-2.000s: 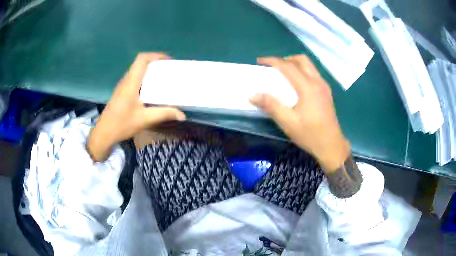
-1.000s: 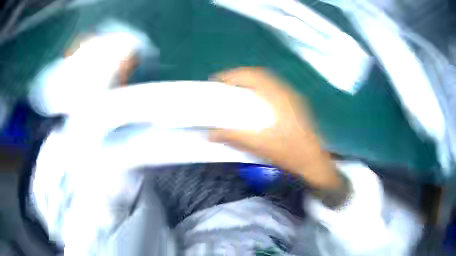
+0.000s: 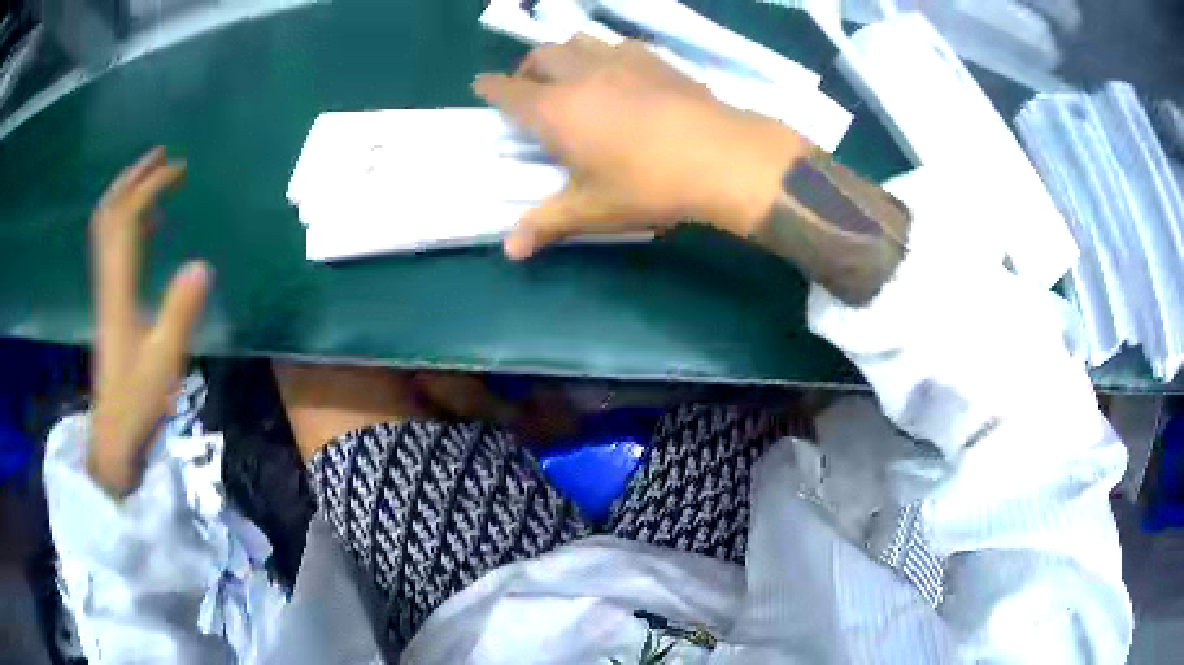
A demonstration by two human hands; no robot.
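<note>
A white folded card insert (image 3: pixel 403 175) lies lengthwise on the green table in front of me, with layered edges along its left end and near side. My right hand (image 3: pixel 636 143) spans its right part, fingers at the far edge and thumb at the near edge, and hides that end. My left hand (image 3: pixel 143 312) is raised at the left over the table's near edge, fingers apart and empty, not touching the insert.
Long white card pieces (image 3: pixel 961 143) lie at the back right. A stack of white blanks (image 3: pixel 1104 221) stands at the far right. A pale curved rail (image 3: pixel 169 39) runs at the back left. Loose white pieces (image 3: pixel 208 481) show in the black bag below left.
The white card I held in both hands over the table edge has given way to a view of the insert lying on the table. My left hand is now free; my right has moved forward.
</note>
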